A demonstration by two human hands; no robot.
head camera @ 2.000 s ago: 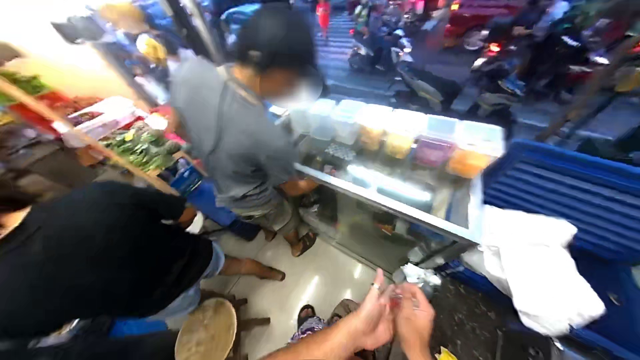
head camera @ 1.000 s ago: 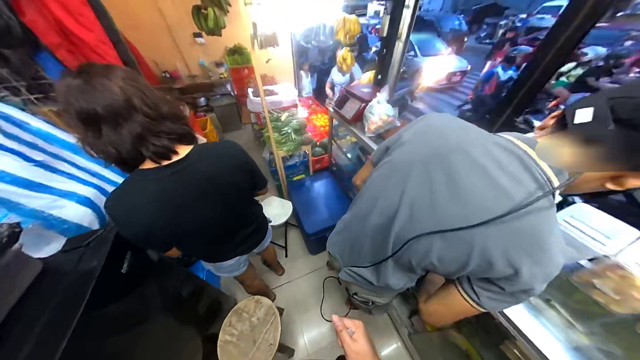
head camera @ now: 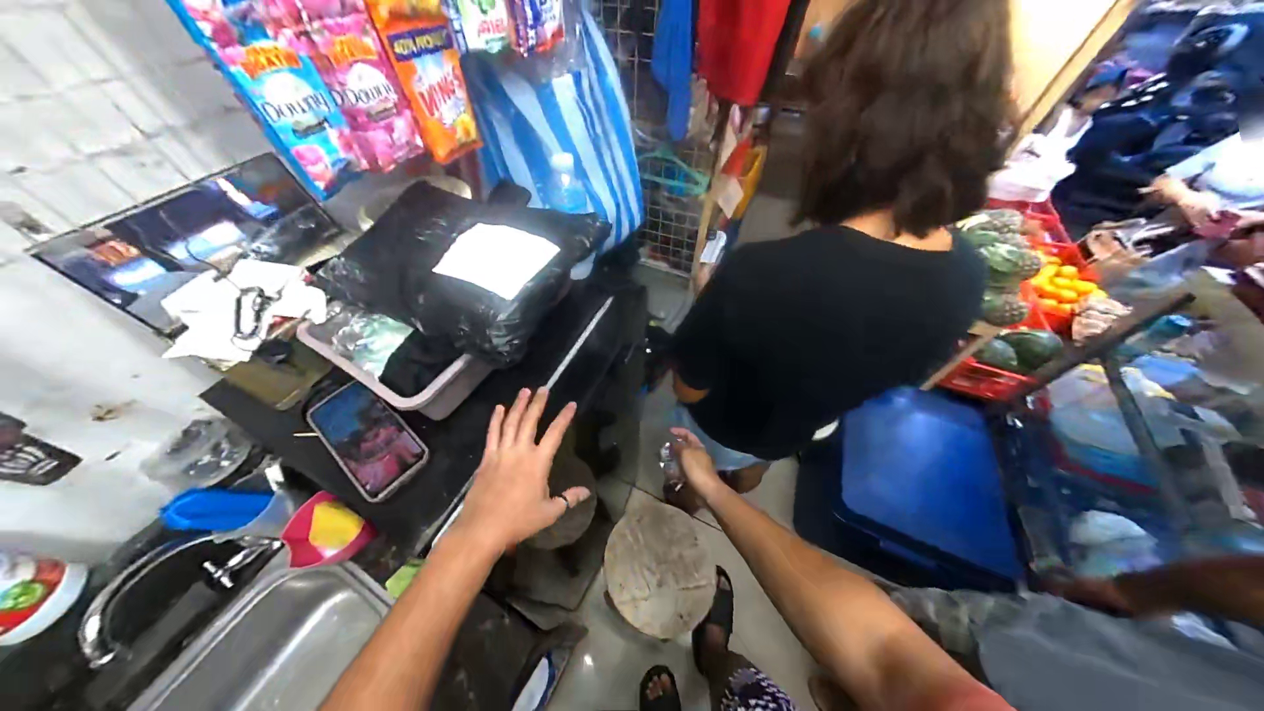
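Observation:
My left hand [head camera: 518, 472] is spread with its palm down and nothing in it, over the front edge of a black counter [head camera: 583, 331]. To its left on the counter lies a tablet or large phone [head camera: 367, 439] in a light case. My right hand [head camera: 691, 459] is half curled above the floor, beside a person in a black shirt, with a small clear, crinkled thing, seemingly plastic, at its fingers. Below and between my hands stands a round wooden stool [head camera: 660, 570]. A grey tray [head camera: 444, 390] holds a black plastic-wrapped parcel [head camera: 494, 262] with a white label.
A metal sink [head camera: 286, 652] with a faucet [head camera: 148, 563] and a pink scoop-like container [head camera: 326, 530] is at lower left. The person in black [head camera: 839, 326] stands ahead. A blue lidded bin [head camera: 923, 474] and red produce crates [head camera: 987, 378] are at right. Detergent packets hang above the counter.
The view has swung far left, from the glass case and street to the counter and sink. My left hand, together with the right two seconds ago, is now apart from it and spread.

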